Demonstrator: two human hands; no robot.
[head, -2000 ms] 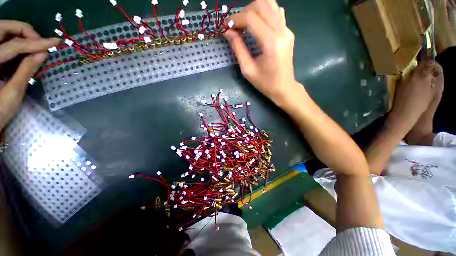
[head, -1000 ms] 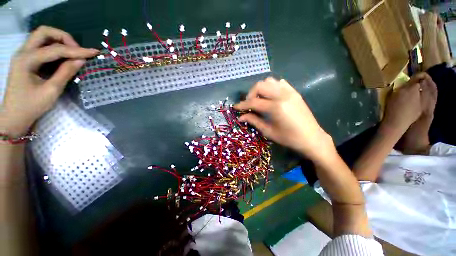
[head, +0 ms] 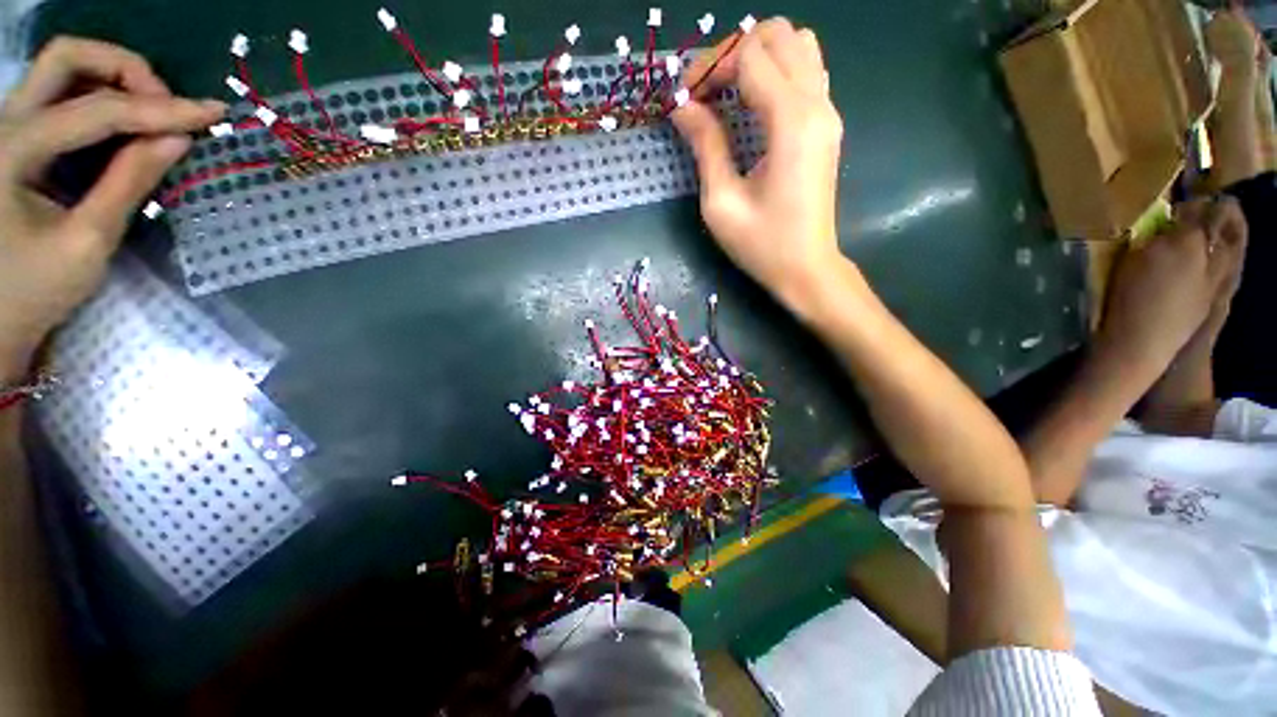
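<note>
The dotted strip (head: 448, 210) lies across the bench with a row of gold-coloured bodies (head: 476, 136) along its middle. Red lead wires with white connectors (head: 497, 25) stick up from the row. My right hand (head: 770, 154) is at the right end of the row, fingertips closed on a wired component (head: 721, 56); its gold end is hidden by the fingers. My left hand (head: 98, 182) is at the strip's left end, thumb and forefinger close together near a red wire and white connector; whether they grip it is unclear. A loose pile of wired components (head: 644, 448) lies nearest me.
Spare dotted sheets (head: 182, 448) overlap at the left below my left hand. An open cardboard box (head: 1092, 126) is at the upper right. Another person's forearms (head: 1148, 308) and white clothing are at the right. A white sheet (head: 840, 658) shows below the bench edge.
My right hand has moved from the loose pile up to the right end of the row, now with a wired component in its fingertips. My left hand stays at the strip's left end.
</note>
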